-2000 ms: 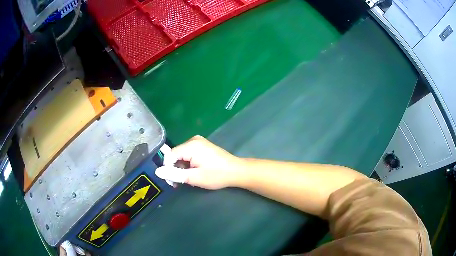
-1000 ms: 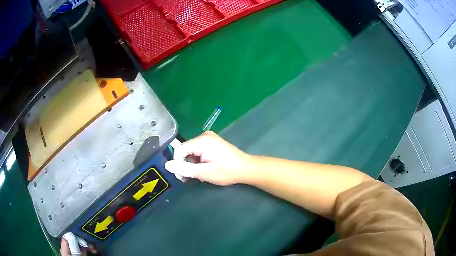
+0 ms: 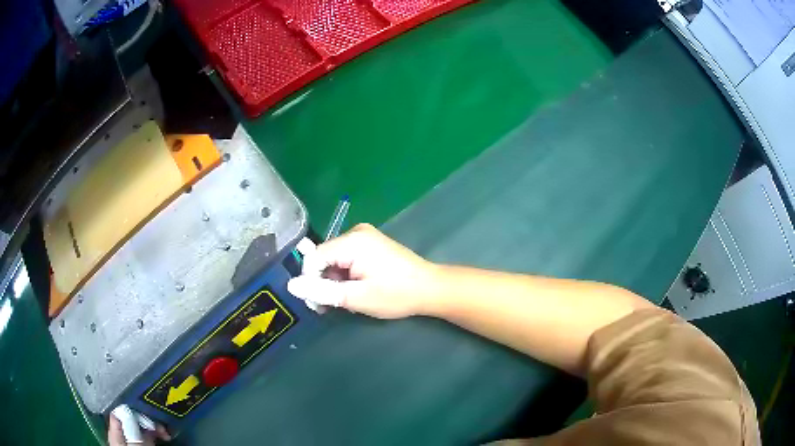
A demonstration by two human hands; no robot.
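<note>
The press bed is a grey metal plate with small holes. On it lies the yellow-tan fixture with its orange base; I see no part on it. My right hand, white cots on its fingertips, is at the right side of the blue press base, thumb and fingertip apart; the button is hidden. My left hand is at the base's left end, mostly cut off by the bottom edge, with white cots showing. The red emergency stop button sits on the black-and-yellow label between them.
A red blister tray lies beyond the press on the green bench. A clear pen-like stick with a blue end lies just beyond my right hand. Dark machine parts stand at upper left. A white cabinet is at the right.
The clear stick has moved across the bench towards the press and my right hand. The view has shifted slightly. Both hands have stayed at the press base; the fixture looks the same.
</note>
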